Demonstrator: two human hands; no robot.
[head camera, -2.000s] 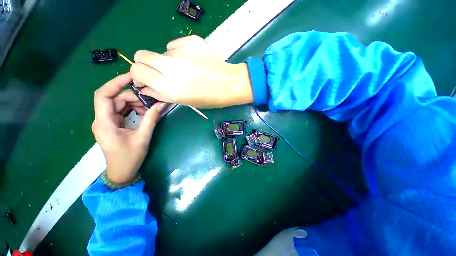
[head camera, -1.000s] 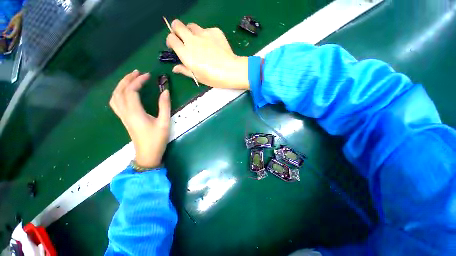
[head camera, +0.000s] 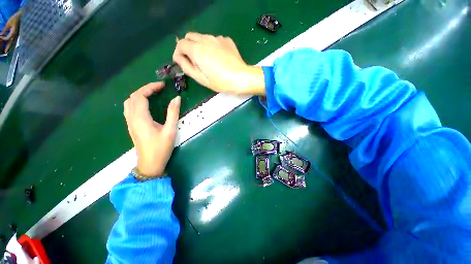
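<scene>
My left hand (head camera: 150, 124) reaches over the rail onto the far green belt. Its thumb and fingers are apart and it is empty. My right hand (head camera: 214, 62) is closed on a thin wooden stick (head camera: 177, 38), of which only a short end shows above the fingers. A black module with a shiny tab (head camera: 166, 71) lies at the right fingertips; whether they grip it is unclear. Another black module (head camera: 179, 84) sits just below it, between the two hands. Several modules with pale oval centres (head camera: 263, 166) lie grouped on the near green surface.
A pale metal rail (head camera: 103, 178) with dark specks runs diagonally. Single modules lie on the belt at upper right (head camera: 268, 22) and far left (head camera: 29, 194). A red-and-white object (head camera: 33, 250) is lower left, a perforated grey tray (head camera: 51, 26) upper left. Another person's hand (head camera: 10, 32) shows there.
Since two seconds ago, my left hand has let go of a module and opened over the belt. My right hand has moved away from it, to the belt modules. The view has shifted.
</scene>
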